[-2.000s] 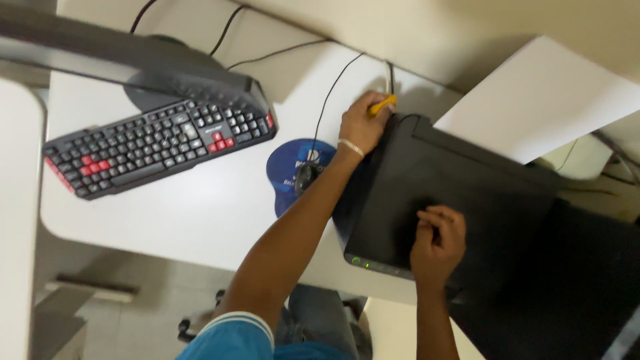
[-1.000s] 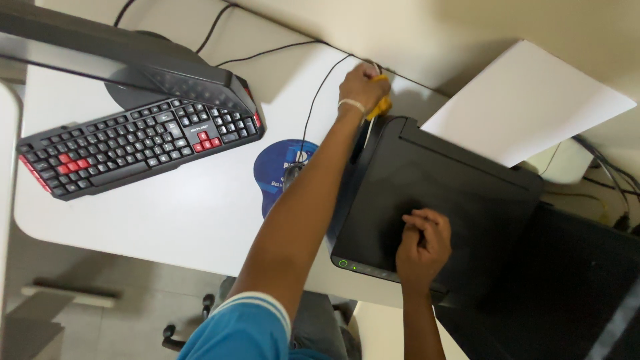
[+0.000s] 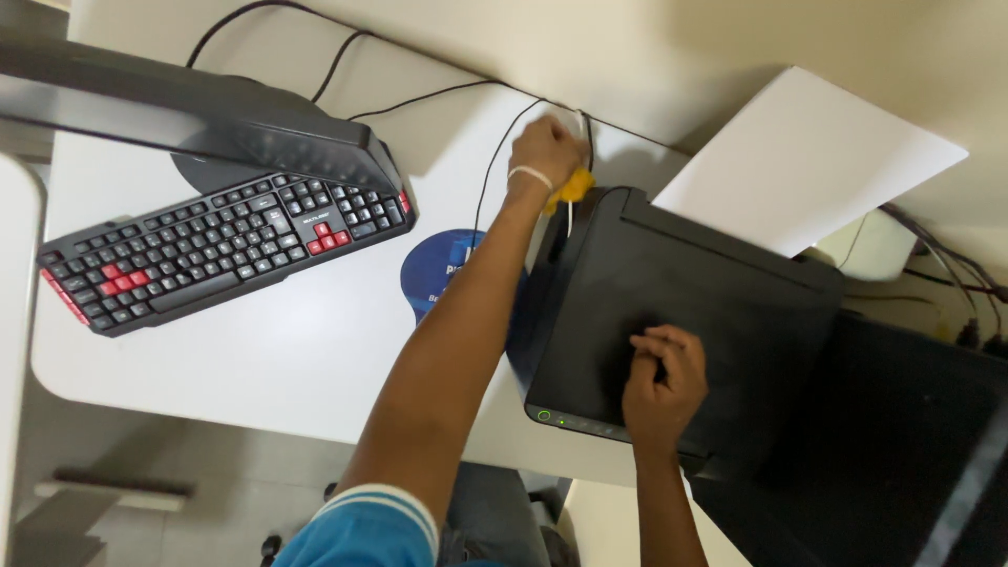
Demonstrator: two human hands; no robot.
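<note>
My left hand, with a white band at the wrist, is behind the printer's left rear corner, beside the wall-side desk edge. A crumpled yellow cloth shows beneath its fingers, near a white cable. My fingers partly hide the cloth. The black printer has a closed lid and a green light at its front. Over the lid is my right hand, its fingers loosely curled and apart from the thumb; I see nothing in it, and contact with the lid cannot be told.
A black and red keyboard lies under a black monitor at left. My left forearm partly covers a blue mouse pad. White paper stands behind the printer. Dark cables run along the wall. A black surface is at right.
My left hand has shifted slightly around the printer's rear corner, and more of the yellow cloth shows than two seconds ago. My right hand stays over the printer lid.
</note>
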